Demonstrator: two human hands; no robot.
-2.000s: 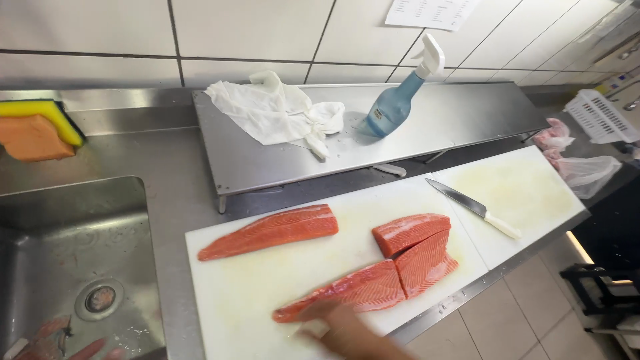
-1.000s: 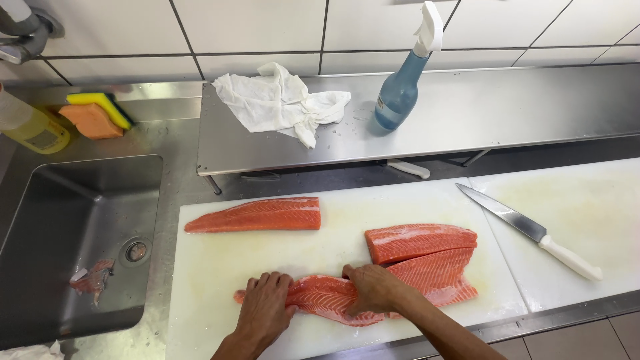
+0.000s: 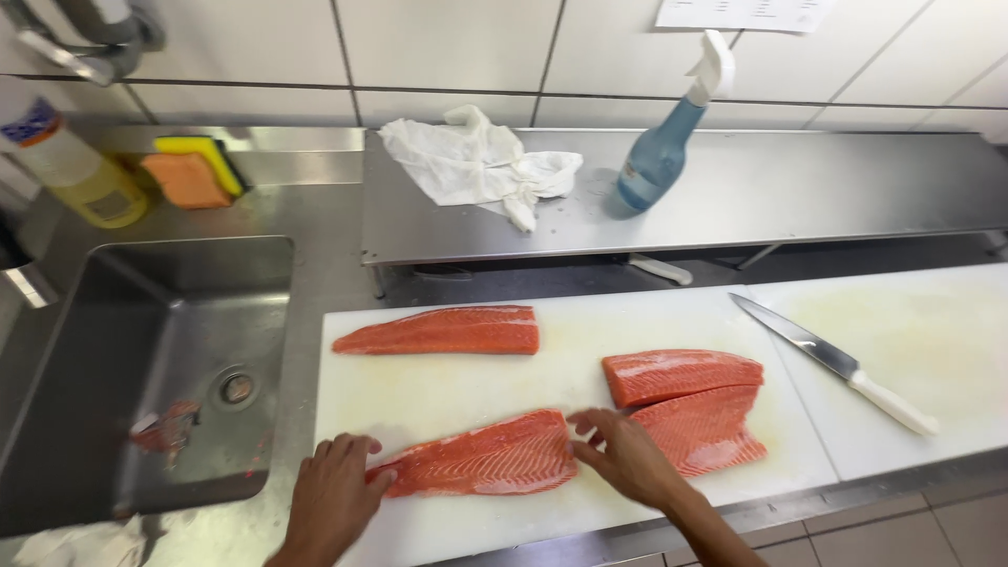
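A salmon fillet piece lies on the white cutting board between my hands. My left hand touches its narrow tail end with thumb and fingers. At its wide cut end is my right hand, fingertips on or right beside the edge. Behind it lies a long narrow salmon strip. To the right, a thick salmon piece rests against a flatter salmon piece, partly behind my right hand. A chef's knife with a white handle lies farther right, across the seam of the boards.
A steel sink with fish scraps is at left, with sponges and a yellow liquid bottle behind. A raised steel shelf holds a white cloth and blue spray bottle. Another white-handled knife lies beneath it.
The near salmon piece has moved left and now lies apart from the right-hand pieces. My hands have spread to its two ends; one second ago both were on top of it.
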